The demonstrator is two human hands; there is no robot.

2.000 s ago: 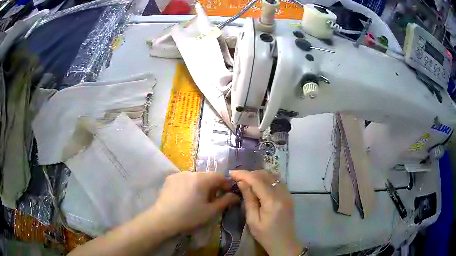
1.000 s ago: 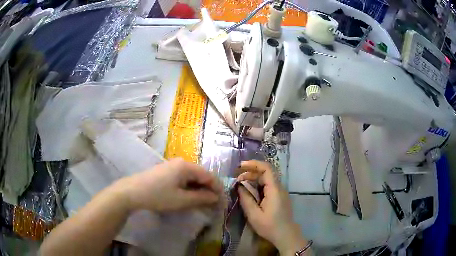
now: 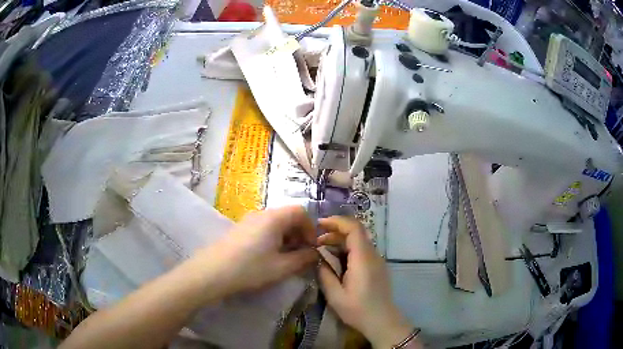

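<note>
My left hand (image 3: 273, 245) and my right hand (image 3: 352, 266) meet just below the needle plate, with fingertips pinching cloth edges together. The pale beige garment panel (image 3: 232, 310) hangs from my left hand and lies under my forearm. A tan strip with a dark edge (image 3: 313, 320) runs down toward me between the hands. The exact layers at the fingertips are hidden. The presser foot and needle (image 3: 320, 187) are just ahead of my fingers. Sewn beige work (image 3: 273, 88) lies bunched behind and left of the needle.
The white sewing machine (image 3: 471, 109) spans the right side. Spare tan strips (image 3: 478, 232) and dark snips (image 3: 535, 271) lie right of the needle. More beige panels (image 3: 89, 170) lie left, beside a yellow-orange sheet (image 3: 244, 163). Olive-grey cloth (image 3: 24, 177) is far left. A control panel (image 3: 579, 78) is upper right.
My left hand has carried the beige panel in from the left to my right hand near the needle plate. The hands were apart one second ago; now their fingertips meet.
</note>
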